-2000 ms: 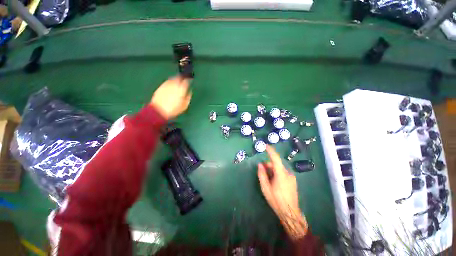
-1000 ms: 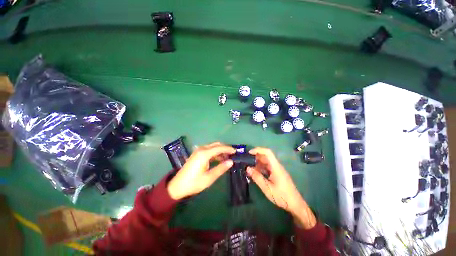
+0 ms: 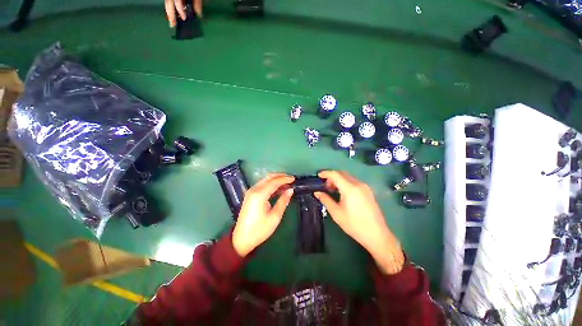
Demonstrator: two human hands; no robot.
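Note:
A long black plastic housing (image 3: 311, 226) lies lengthwise in front of me, its wider end away from me. My left hand (image 3: 263, 207) and my right hand (image 3: 354, 210) grip that end from both sides, fingertips on a short black crosswise barrel (image 3: 309, 184). Whether the barrel is fully seated cannot be told. A second black housing (image 3: 232, 186) lies just left of my left hand, partly hidden by it. Several wired round units (image 3: 366, 130) with white spoked faces stand in a group beyond my right hand.
A clear bag of black parts (image 3: 83, 137) lies left, black barrels at its mouth. A foam tray (image 3: 454, 210) and white cover (image 3: 510, 191) with dark units stand right. An open carton (image 3: 96, 260) is lower left. Another person's hand (image 3: 182, 10) is at the top.
The view has shifted. Both hands stay on the housing, and the barrel across its end is now pinched between them. Another person's hand has come onto the black product on the far strip.

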